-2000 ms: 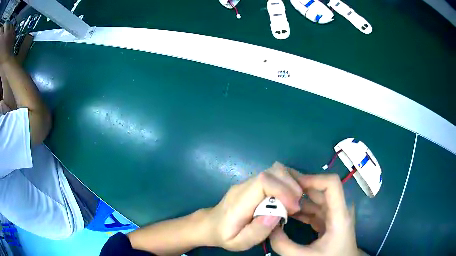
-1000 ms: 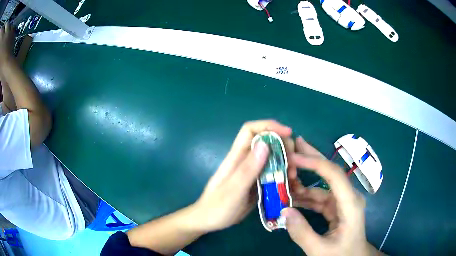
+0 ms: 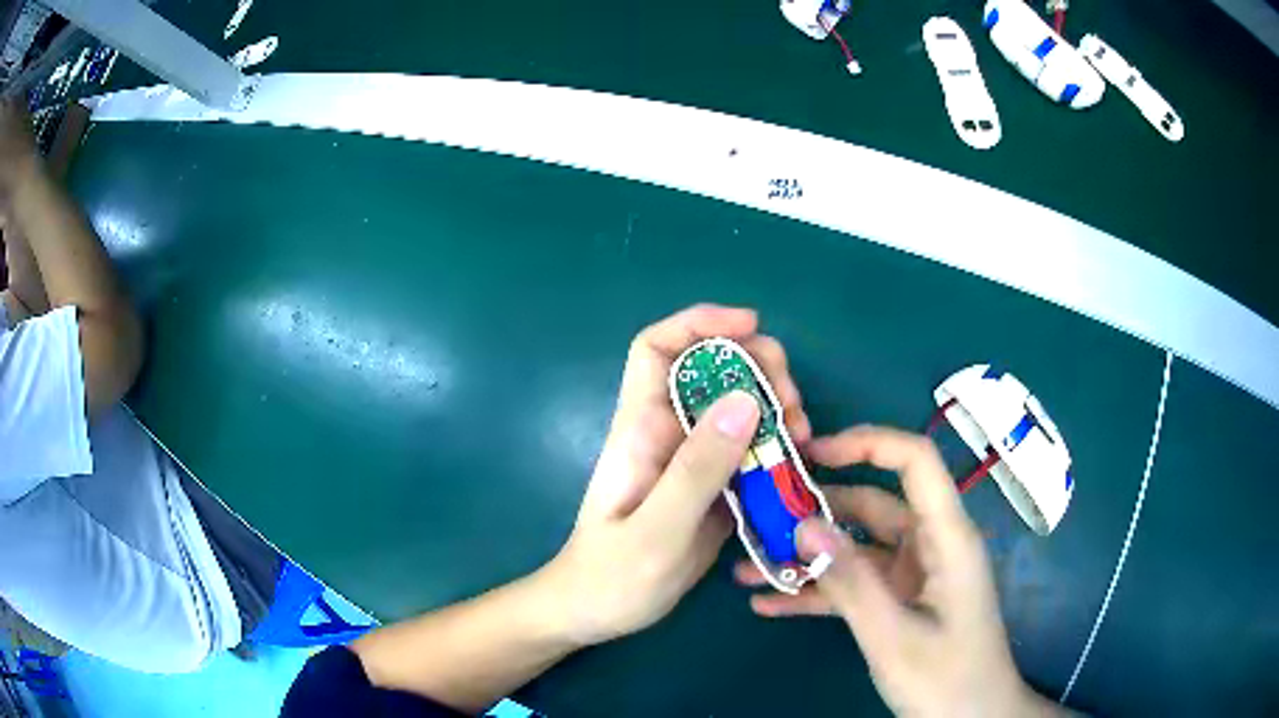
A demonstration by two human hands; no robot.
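Note:
A white housing shell (image 3: pixel 679 397) is held open side up, tilted, above the work surface. A green circuit board (image 3: pixel 717 373) lies in its upper end. A blue battery (image 3: pixel 769 516) and red wires (image 3: pixel 793 491) fill the lower part. My left hand (image 3: pixel 645 505) is around the shell with the thumb on the board. My right hand (image 3: pixel 912 561) is at the lower end, with its thumb and fingertips on the shell near a small white connector (image 3: pixel 819 564). The undersides of the fingers behind the shell are hidden.
Another white shell (image 3: pixel 1013 435) with blue patches and red wires rests on the green surface (image 3: pixel 421 463) at right. Beyond the white rail (image 3: pixel 603 133), the belt carries a cover plate (image 3: pixel 962 84) and shells. Another person's arm (image 3: pixel 70 267) is at far left.
The shell has turned from end-on to open side up, then moved slightly up and left, showing more of the board. The parts on the belt have moved right.

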